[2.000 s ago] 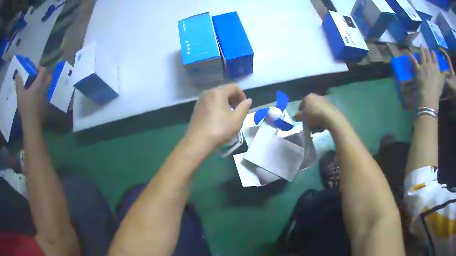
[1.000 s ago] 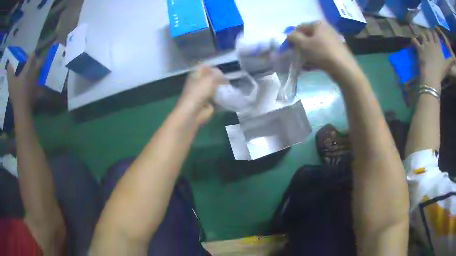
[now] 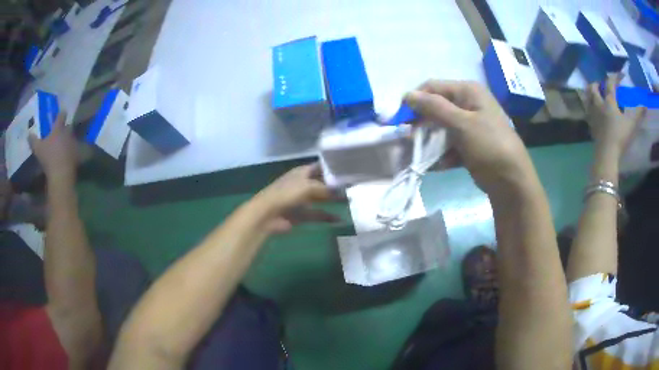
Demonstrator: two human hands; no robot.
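Observation:
My right hand (image 3: 466, 123) pinches a blue blade of the mini fan (image 3: 402, 114). A folded white cable (image 3: 405, 189) hangs below the same hand. A blurred white inner box (image 3: 361, 157) is raised with the fan, tilted, above the floor. My left hand (image 3: 300, 196) is at the lower left of this box, fingers apart; whether they touch it is unclear. An open white carton (image 3: 394, 253) with flaps out is low in front of me, under the cable. The fan's hub is hidden.
Two blue boxes, one lighter (image 3: 298, 76) and one darker (image 3: 348, 78), stand on the white table (image 3: 217, 79) ahead. White-and-blue boxes are at left (image 3: 155, 112) and right (image 3: 514, 76). Neighbours' hands are at both sides (image 3: 58, 148), (image 3: 610, 119). A shoe (image 3: 480, 273) is on the green floor.
The fan and white inner box have been lifted out of the open carton by my right hand. The cable now hangs spread below it. My left hand moved away from a blurred white item and opened.

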